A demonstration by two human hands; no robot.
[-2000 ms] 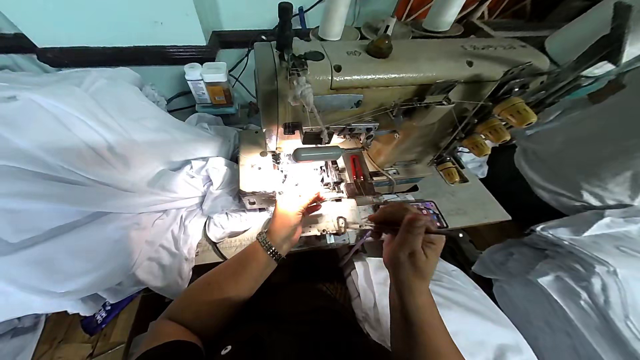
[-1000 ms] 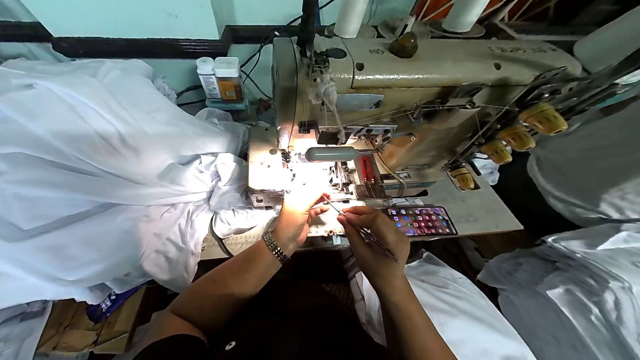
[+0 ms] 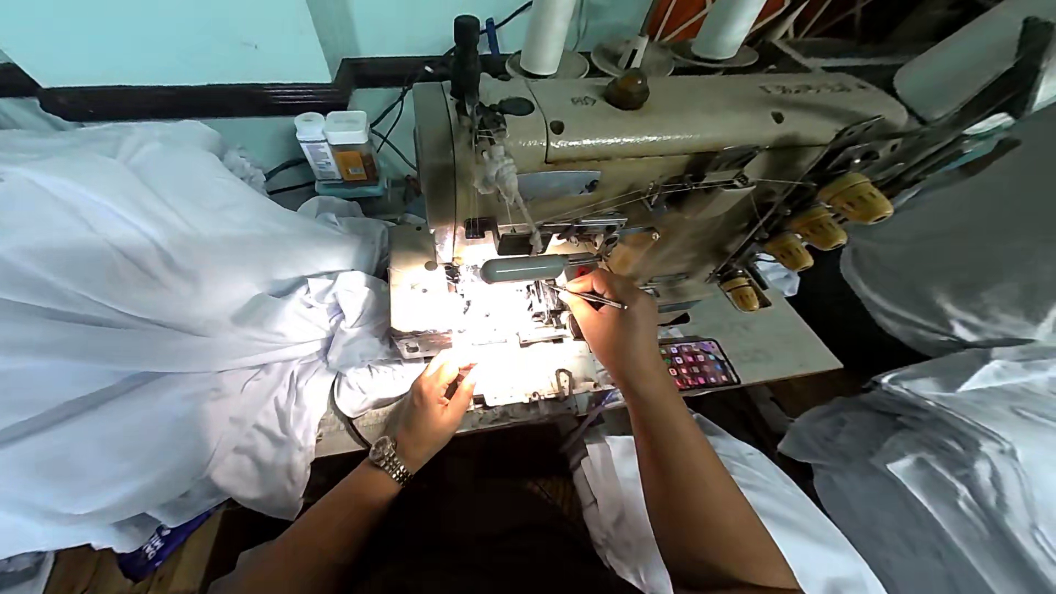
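An industrial sewing machine (image 3: 660,124) stands in front of me, its needle area brightly lit. My right hand (image 3: 615,322) holds slim metal tweezers (image 3: 598,299), their tips pointing left into the mechanism right of the needle area. My left hand (image 3: 437,400) rests at the front edge of the lit machine bed (image 3: 528,367), thumb and forefinger curled near each other; glare hides whether anything is between them. A grey-green lamp or handle-like bar (image 3: 524,268) crosses above the needle area.
White fabric (image 3: 165,330) is heaped at the left, with more white cloth (image 3: 949,445) at the right. A smartphone (image 3: 700,363) lies on the table right of my right hand. Two small containers (image 3: 338,148) stand behind left. Thread cones (image 3: 547,37) and yellow tension knobs (image 3: 817,227) are on the machine.
My right hand has moved up and right from beside my left hand, bringing the tweezers into the mechanism. My left hand has drawn back toward the front edge of the bed.
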